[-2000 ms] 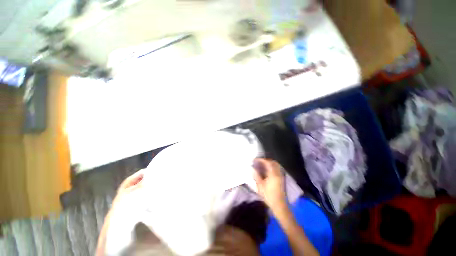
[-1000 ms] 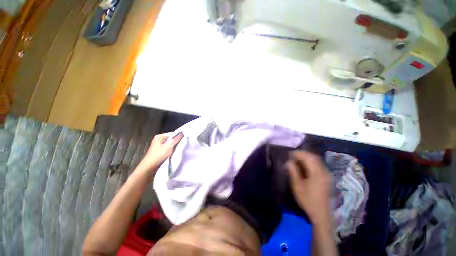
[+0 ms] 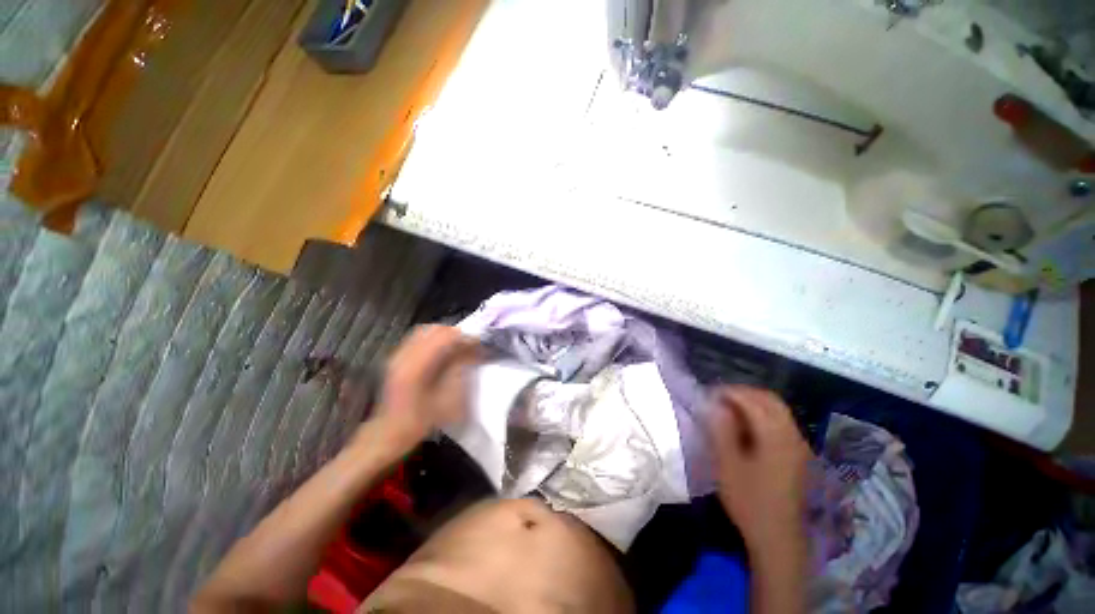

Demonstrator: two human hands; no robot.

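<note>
The lilac and whitish garment piece [image 3: 576, 408] lies bunched in the lap, in front of the table's front edge. White panels show at its left and right, with a floral part between them. My left hand [image 3: 429, 381] is slightly blurred and holds the cloth's upper left side; its fingertips are partly hidden. My right hand [image 3: 759, 438] is blurred at the cloth's right side; whether it grips the edge cannot be told.
The white machine table [image 3: 528, 180] carries the sewing machine [image 3: 817, 72], with blue-handled snips [image 3: 1019, 319] at right. Cardboard [image 3: 228, 132] with a grey tool tray [image 3: 351, 36] is at left. Floral cloth [image 3: 867, 516] lies right, near a blue stool [image 3: 708, 585] and a red stool [image 3: 366, 540].
The cloth, spread wide with plain lilac on top, is now gathered more compactly in the lap with white and floral parts showing. The view has shifted, and the machine needle area appears further right.
</note>
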